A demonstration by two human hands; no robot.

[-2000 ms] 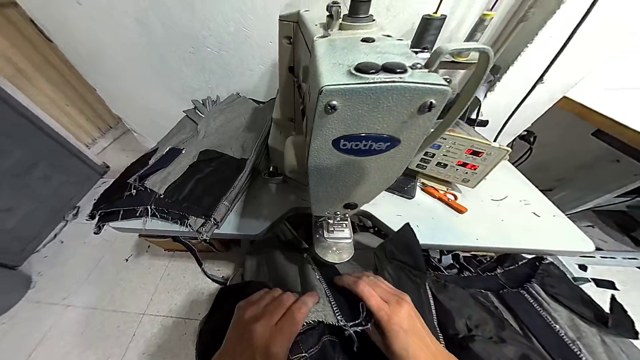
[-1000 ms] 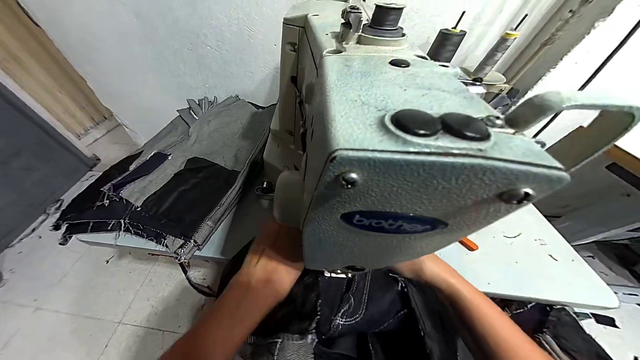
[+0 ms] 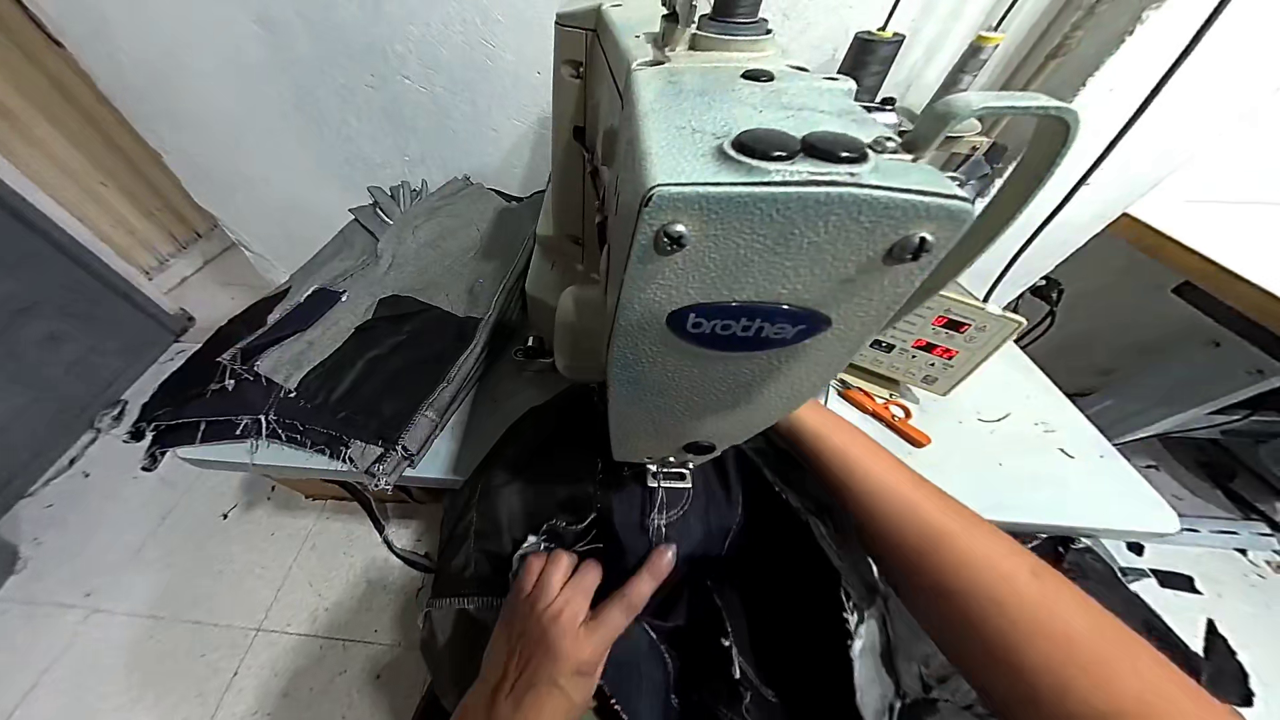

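Note:
A Brother sewing machine (image 3: pixel 770 240) stands over a dark denim garment (image 3: pixel 540 470), whose stitched part lies at the metal presser foot (image 3: pixel 669 476). My left hand (image 3: pixel 560 610) rests on the garment just in front of the foot. Its index finger points along the light stitching, and the other fingers are curled on a frayed edge of the cloth. My right forearm reaches in from the lower right over the garment; the right hand itself is hidden behind the machine head.
A stack of cut denim pieces (image 3: pixel 420 260) lies on the table's left part. Orange thread snips (image 3: pixel 885 414) lie on the white table (image 3: pixel 1040 450) by the control panel (image 3: pixel 940 340). Thread cones (image 3: pixel 872 68) stand behind. Dark cloth scraps (image 3: pixel 1172 581) are on the floor at right.
Two seconds ago both hands lay on the cloth before the foot. Now my right arm reaches behind the machine head, while my left hand, hidden one second ago, is back in front. The garment has shifted.

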